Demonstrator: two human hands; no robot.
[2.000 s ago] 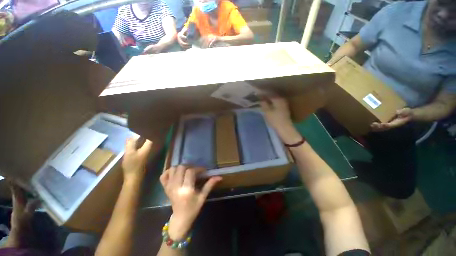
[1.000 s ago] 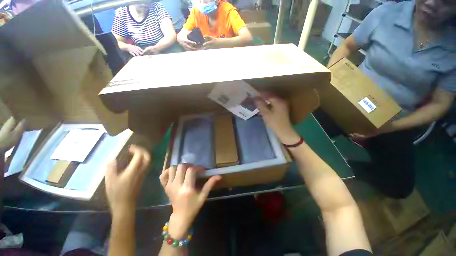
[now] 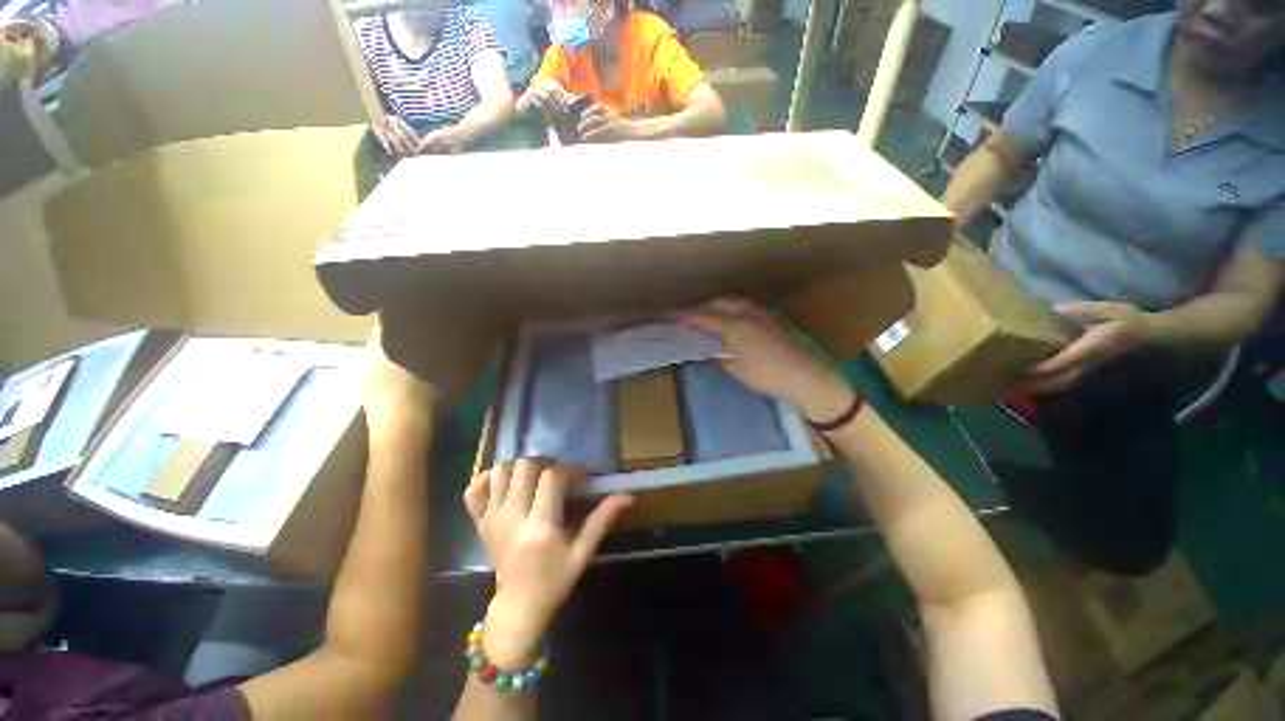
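An open carton [image 3: 677, 503] stands in front of me, its lid [image 3: 634, 197] raised and leaning over it. Inside, a small brown accessory box [image 3: 650, 420] lies in the middle on grey-blue bagged goods [image 3: 571, 409], within a pale rim. A white printed card [image 3: 641, 348] lies flat across the back end of the accessory box. My right hand [image 3: 761, 352] has its fingers on the card's right end; part of the card is hidden under them. My left hand [image 3: 536, 528], with a bead bracelet, rests on the carton's front left rim, fingers over the edge.
At left, another open carton [image 3: 303, 500] holds a card and accessory box; a further one [image 3: 71, 409] stands beyond. A neighbour's arm [image 3: 388, 521] reaches in between. At right, a person holds a closed carton [image 3: 972, 331]. Two people sit opposite. Flattened cardboard [image 3: 1149, 606] lies low at right.
My right hand has lowered the card from against the lid onto the accessory box. My left hand stays on the rim. The left carton's lid stands upright, and the person at right has turned their carton.
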